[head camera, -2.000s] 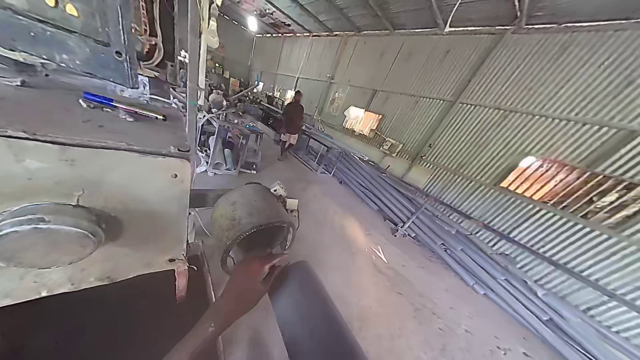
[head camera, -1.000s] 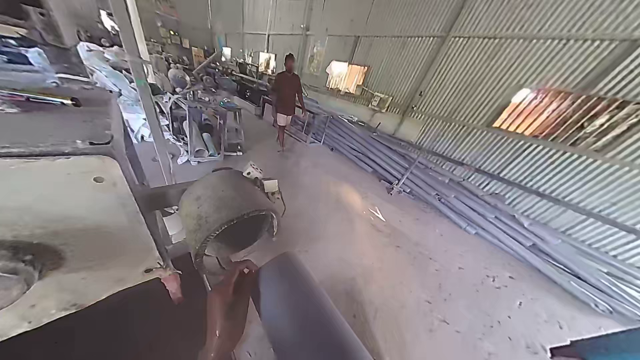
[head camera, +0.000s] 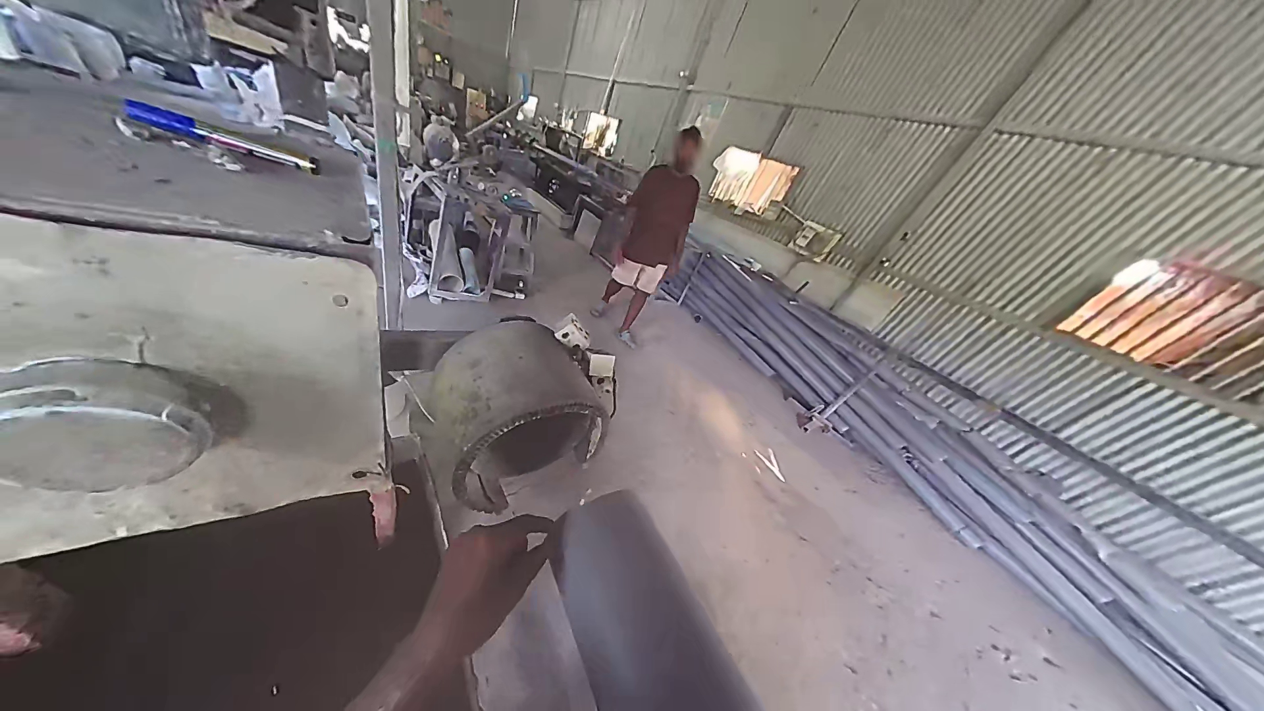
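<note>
A dark grey pipe (head camera: 642,602) slants up from the bottom edge. My right hand (head camera: 494,568) is at its upper end, fingers bent and closed against the left side of the rim; the fingertips are partly hidden. Just beyond the hand sits a dusty, round metal housing (head camera: 509,380) with a jagged rim and a dark opening, and small pale boxes (head camera: 588,355) are attached at its right. At the lower left edge, a small part of what looks like my left hand (head camera: 25,607) shows; its fingers and any hold are hidden.
A pale metal panel (head camera: 286,286) fills the left, below a dark ledge bearing a blue pen (head camera: 217,133). Long grey pipes (head camera: 859,425) lie along the corrugated wall at right. A person (head camera: 657,222) stands in the aisle, near a cluttered metal rack (head camera: 474,242).
The person in the aisle has come nearer. My right hand stays beside the pipe's end, near the housing. The view has shifted.
</note>
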